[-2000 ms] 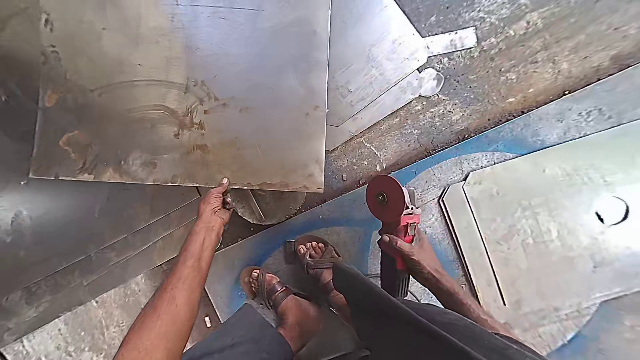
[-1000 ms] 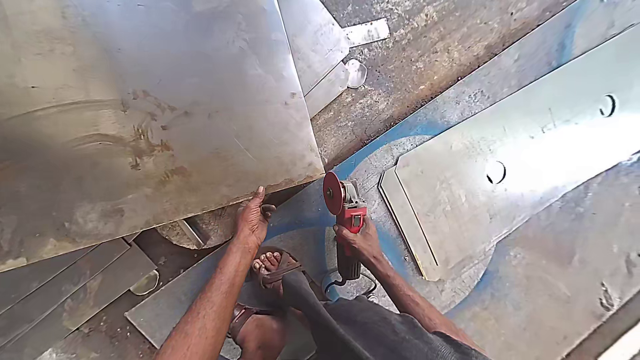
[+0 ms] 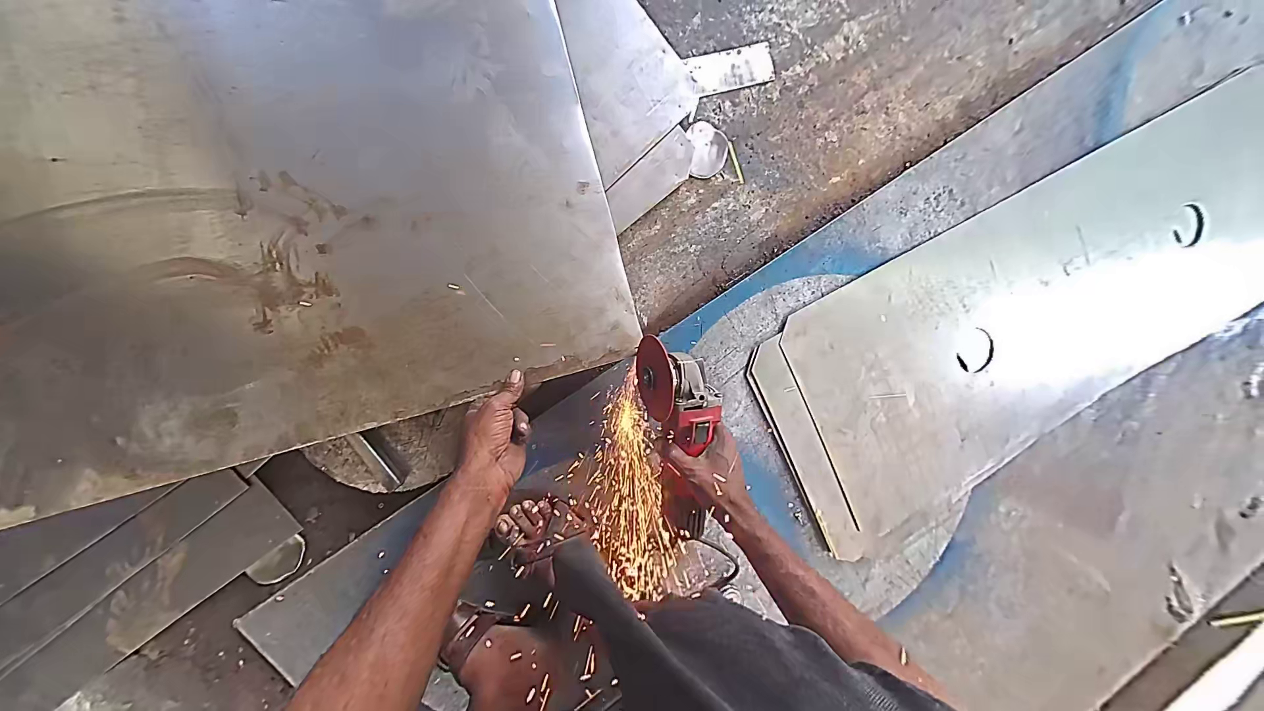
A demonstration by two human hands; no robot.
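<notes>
A large metal sheet (image 3: 425, 217) with brown stains fills the upper left. My left hand (image 3: 496, 430) grips its near edge, thumb on top, fingers hidden below. In my right hand (image 3: 709, 469) is a red angle grinder (image 3: 694, 425), held by its body. The grinder's red disc (image 3: 655, 378) meets the sheet's near right corner. Orange sparks (image 3: 630, 494) spray from there down toward my legs and sandalled foot (image 3: 528, 520).
Cut metal plates (image 3: 938, 365) with round holes lie at the right on a blue-marked sheet (image 3: 790, 262). Metal strips (image 3: 148, 583) are stacked at lower left. More plate pieces (image 3: 627, 89) and a small round piece (image 3: 707, 150) lie beyond the sheet.
The grinder has come to the sheet's corner, and sparks now fly where none showed before. My left hand stays on the sheet's edge. The view has shifted.
</notes>
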